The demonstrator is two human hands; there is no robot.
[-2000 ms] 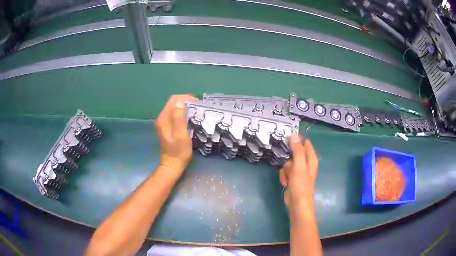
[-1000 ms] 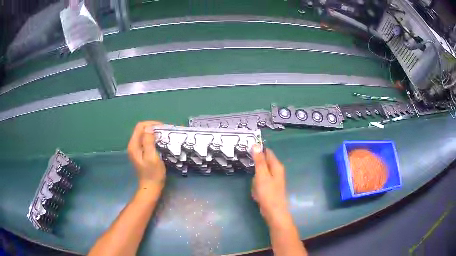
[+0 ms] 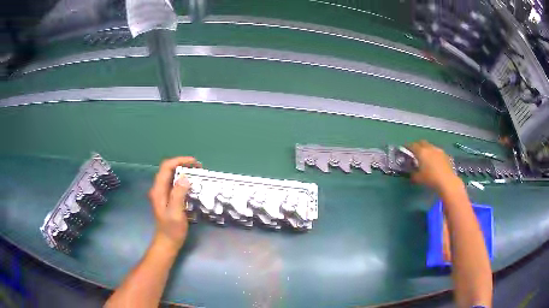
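The housing stack lies in front of me, its top housing shining white, with lobes along the near edge. My left hand grips the stack's left end, thumb on top. My right hand is at the back right, fingers closed around the turned-over housing. One dark round ring shows there; the hand hides most of that bar. A grey placed housing lies directly to its left. Tiny copper-coloured specks are scattered on the mat below the stack.
A side stack of housings stands at an angle at far left. A blue parts bin is at right, partly covered by my right forearm. Dark housings and a pale-green tool lie at far right. A metal post rises behind.
My right hand has let go of the stack's right end and moved right to the turned-over housing. The stack now rests lower, apart from the placed housing behind. My left hand stays on it.
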